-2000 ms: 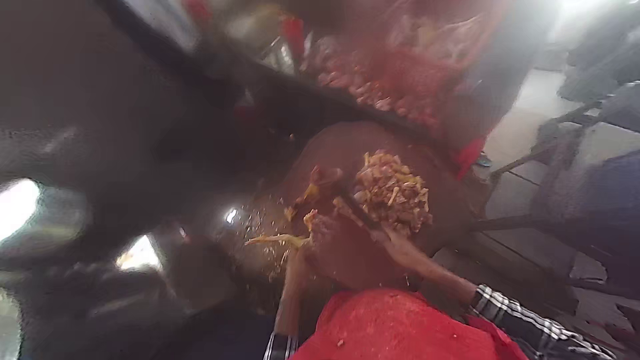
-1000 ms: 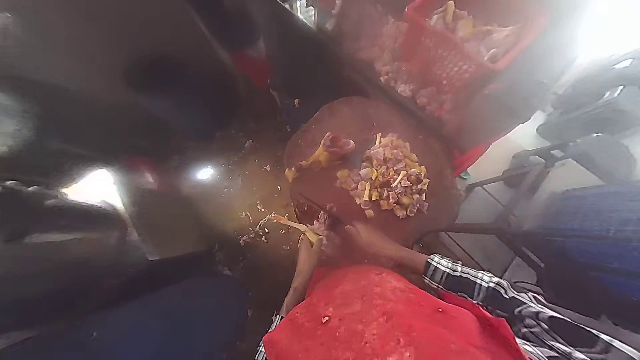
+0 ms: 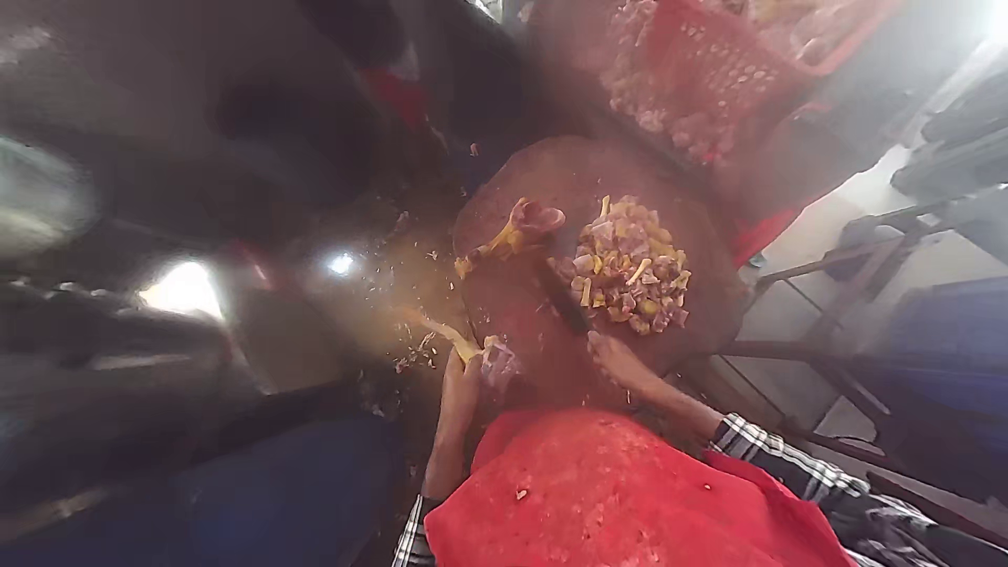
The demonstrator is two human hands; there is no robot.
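My right hand (image 3: 610,354) grips the handle end of a dark-bladed knife (image 3: 563,298), whose blade lies over a round chopping block (image 3: 543,169) beside a heap of chopped poultry pieces (image 3: 630,276). At the block's near left edge my left hand (image 3: 466,364) is closed on a poultry piece (image 3: 498,358) with a yellowish foot that sticks out to the left; the fingers are partly hidden. Another uncut poultry leg (image 3: 516,228), pinkish at one end and yellow at the other, rests on the block left of the heap.
Beyond the block stands a red perforated plastic basket (image 3: 709,71) with meat pieces in and beside it. A red apron (image 3: 614,488) covers my front. Scraps (image 3: 417,354) lie left of the block. Dark metal frames (image 3: 850,276) stand at the right.
My right hand with the knife has moved away from my left hand, toward the heap. The poultry piece stays in my left hand.
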